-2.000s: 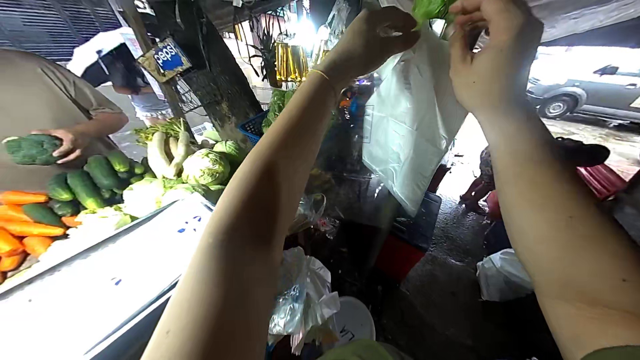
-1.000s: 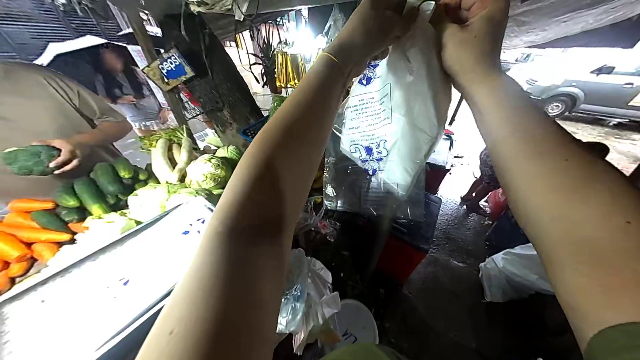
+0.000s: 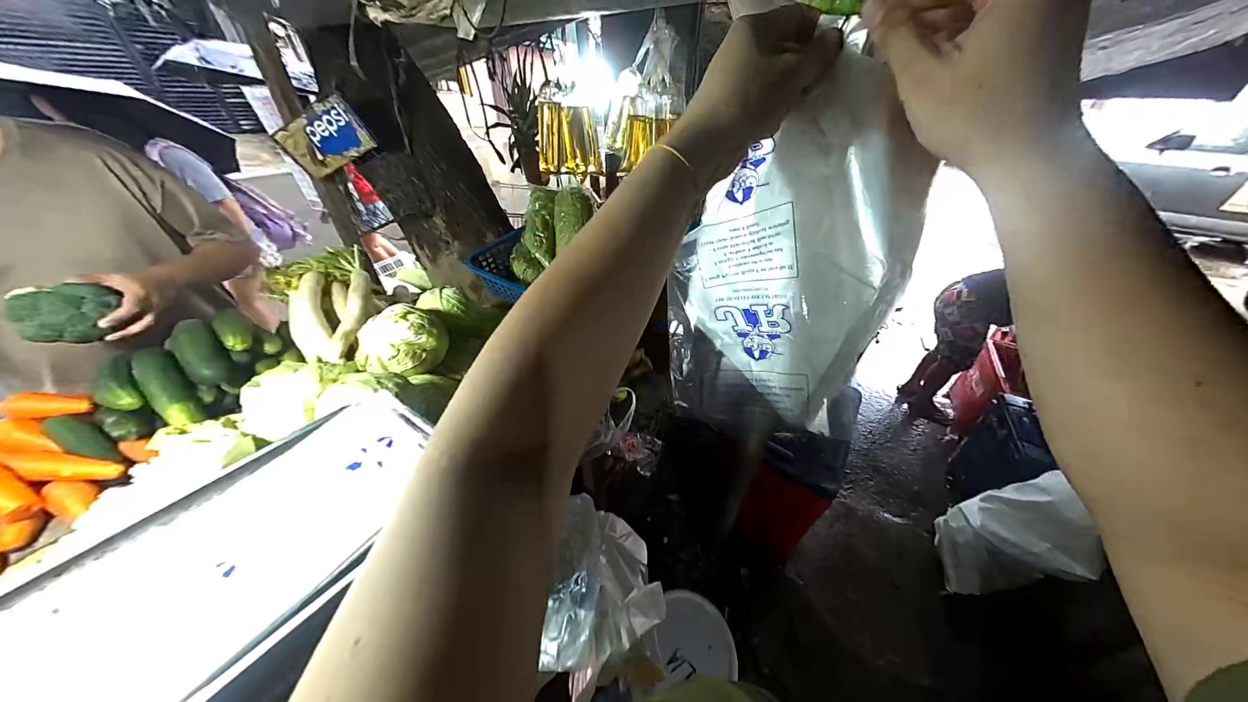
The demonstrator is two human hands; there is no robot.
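Observation:
Both my arms are raised to the top of the view. My left hand [image 3: 780, 58] pinches the upper edge of a translucent white plastic bag [image 3: 838, 224] with blue print, which hangs down in front of me. My right hand [image 3: 960, 78] is up beside it at the bag's other top corner; its fingertips are bent, and their exact hold is partly cut off by the frame. A bit of something green [image 3: 834, 5] shows between the hands at the top edge; what it is cannot be told.
At left lie carrots [image 3: 63, 466], cucumbers [image 3: 166, 385], cabbages [image 3: 402, 338] and white radishes [image 3: 312, 317], behind a white-covered surface [image 3: 214, 546]. A person there holds broccoli [image 3: 63, 312]. Bags of yellow liquid [image 3: 568, 136] hang ahead. Below are a red container [image 3: 785, 512] and a white bucket lid [image 3: 694, 639].
The bag hangs with its blue-printed side showing, which was not visible two seconds ago. Both hands remain raised at its top. The person with the umbrella at left has turned or moved.

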